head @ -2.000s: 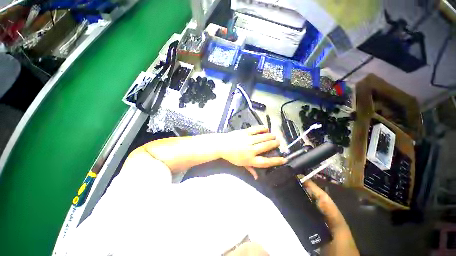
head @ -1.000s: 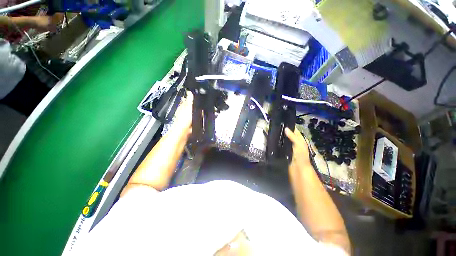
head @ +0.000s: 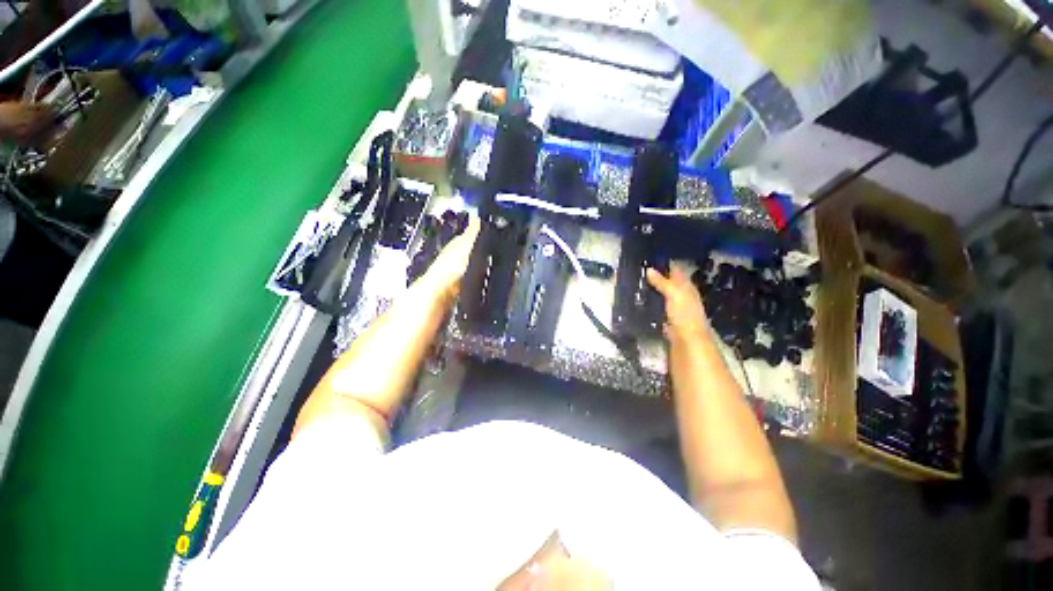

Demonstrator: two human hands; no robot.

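My left hand (head: 458, 256) holds the outer left side of a long black lock panel (head: 494, 271), its fingers partly hidden by the panel. My right hand (head: 677, 298) holds the right side of another black panel (head: 637, 271). Both panels stand roughly parallel over the bench, handle ends away from me. A third dark panel (head: 534, 289) lies between them, close to the left one. White cables (head: 543, 206) run sideways from the panels, and one curved cable hangs between them.
Blue bins (head: 595, 162) stand at the bench back. Loose black parts (head: 756, 306) are heaped right, beside a cardboard box (head: 834, 335) with a small white tray (head: 887, 337). Black straps (head: 346, 248) lie left. A green conveyor (head: 219, 231) runs left, with a yellow-and-blue-green-handled tool (head: 200, 516) on its edge.
My hands went from working on one panel near my lap to holding two panels apart. Since a second ago, the left panel has come lower and slightly right, nearer the bench.
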